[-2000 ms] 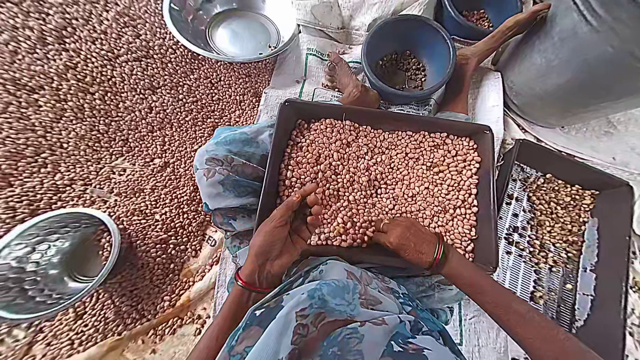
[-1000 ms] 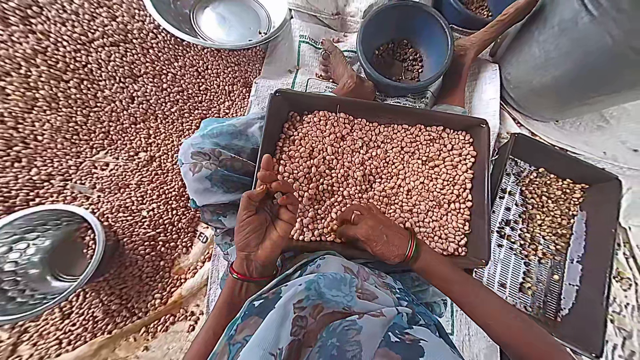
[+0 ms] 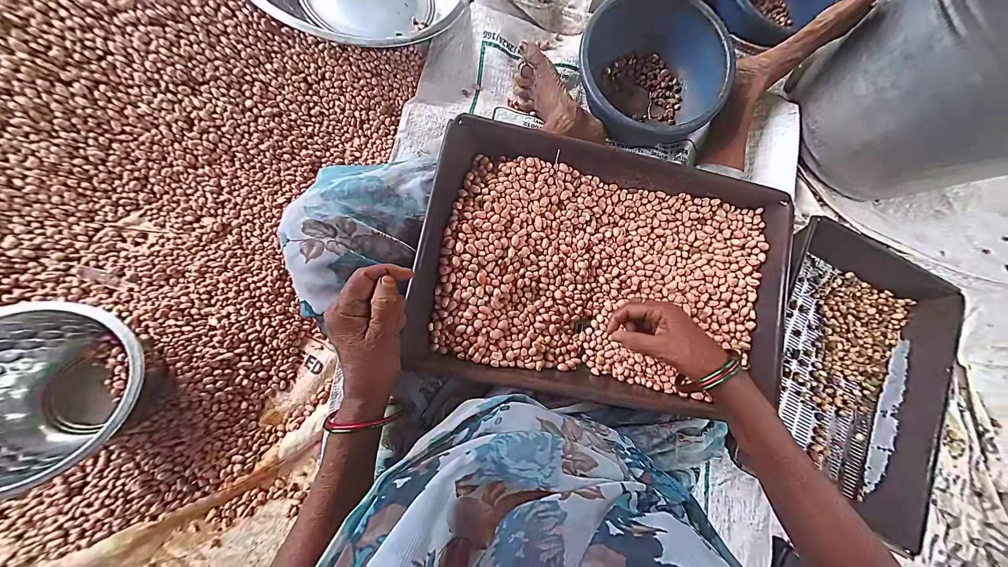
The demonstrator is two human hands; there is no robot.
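Note:
A dark rectangular tray [image 3: 614,177] rests across the lap, tilted slightly and spread with pinkish-brown beans or nuts [image 3: 535,252]. Just outside the tray's left wall is my left hand [image 3: 368,323], fingers curled and thumb up against the index finger; whether a small piece is pinched there cannot be seen. My right hand [image 3: 657,335] is over the lower right part of the beans, with thumb and index finger bent toward each other and a gap between them. No held piece shows in it. Bangles circle both wrists.
A second dark tray [image 3: 929,394] with browner pieces lies at the right. A blue bowl [image 3: 709,63] of dark pieces stands between two bare feet. Another blue bowl [image 3: 760,27] and a large grey metal vessel [image 3: 906,94] are behind. Left are a bean heap [image 3: 197,157] and metal bowls [image 3: 130,378].
My left hand has moved from over the tray's lower left to outside its left wall, and its fingers have curled. My right hand has shifted right over the beans.

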